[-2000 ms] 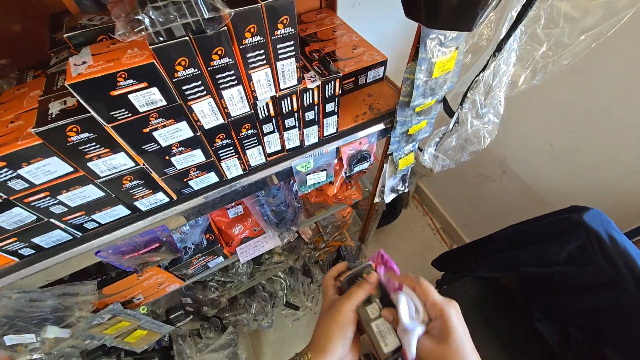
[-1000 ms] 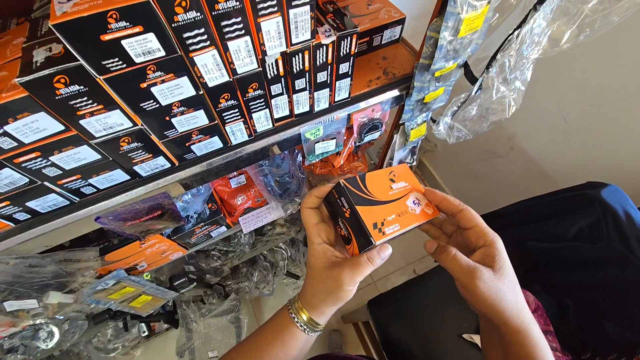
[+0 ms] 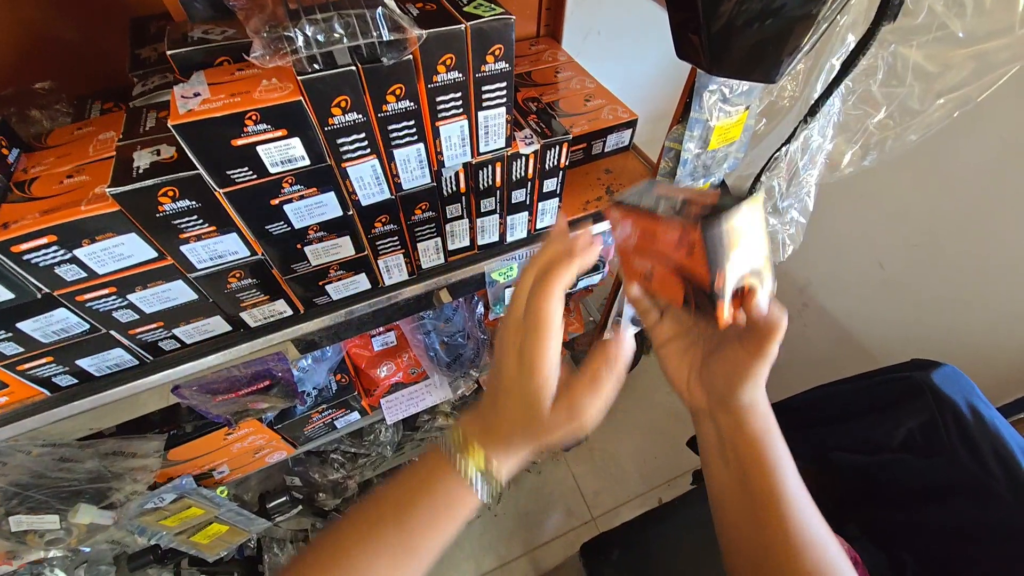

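Note:
My right hand (image 3: 712,344) grips a small orange and black cardboard box (image 3: 668,248) from below, its near end tilted toward me; motion blurs the box. To the left of it, my left hand (image 3: 544,360) is raised with its fingers apart and nothing in it, a metal band on its wrist. Both hands are in front of the shelf edge. On the upper shelf (image 3: 608,180), black and orange motorcycle part boxes (image 3: 264,132) stand in stacked rows, the nearest ones a little left of my left hand.
Bagged parts hang below the shelf, among them a red packet (image 3: 384,364) and a purple packet (image 3: 240,388). Plastic bags (image 3: 712,140) hang at the right end of the shelf. A dark cloth-covered object (image 3: 904,448) is at the lower right. Bagged parts (image 3: 192,520) lie at the lower left.
The box was between both hands one second ago; my left hand has let go of it and moved apart. My right hand has raised the box, and it has turned.

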